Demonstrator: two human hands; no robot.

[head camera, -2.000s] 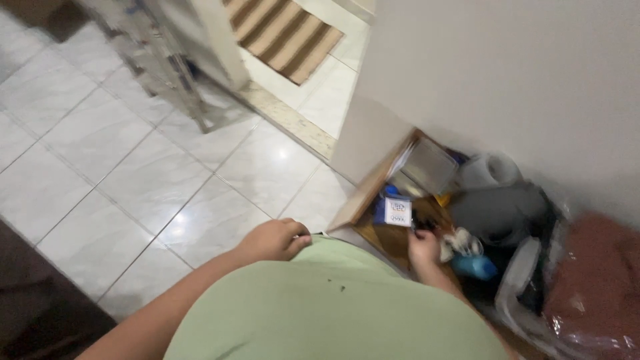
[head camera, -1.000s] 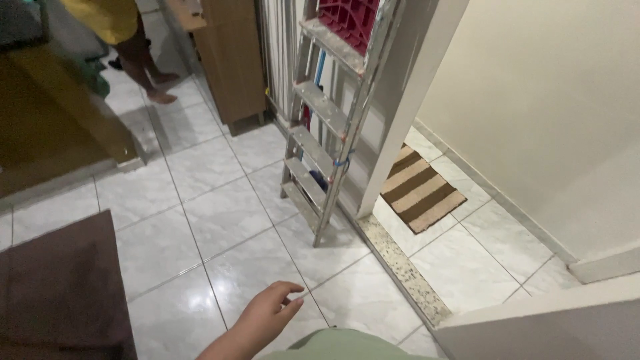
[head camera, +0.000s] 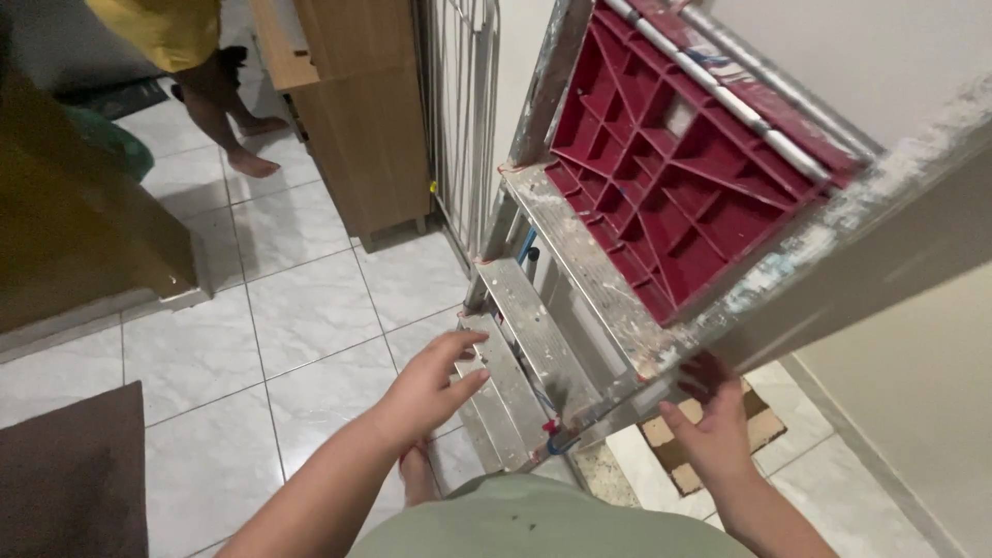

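Observation:
A folded metal stepladder (head camera: 542, 310), spattered with paint, stands upright in front of me with its red ribbed plastic platform (head camera: 666, 163) near the top. My left hand (head camera: 434, 384) is raised over its lower steps, fingers apart and nothing in it. On the other side, my right hand (head camera: 709, 426) is beside the ladder's right rail, fingers spread and holding nothing. Whether its fingertips touch the rail I cannot tell. A blue tie (head camera: 562, 446) is wound round the rail low down, between my two hands.
A folded wire drying rack (head camera: 465, 116) leans behind the ladder beside a wooden cabinet (head camera: 356, 132). At the upper left another person (head camera: 209, 93) stands barefoot. A striped mat (head camera: 763, 422) lies past the doorway, a brown mat (head camera: 74, 480) at lower left.
The view has swung from a box of items by the wall to the ladder, which is now much closer. My right hand, at the box two seconds ago, is now beside the ladder's rail.

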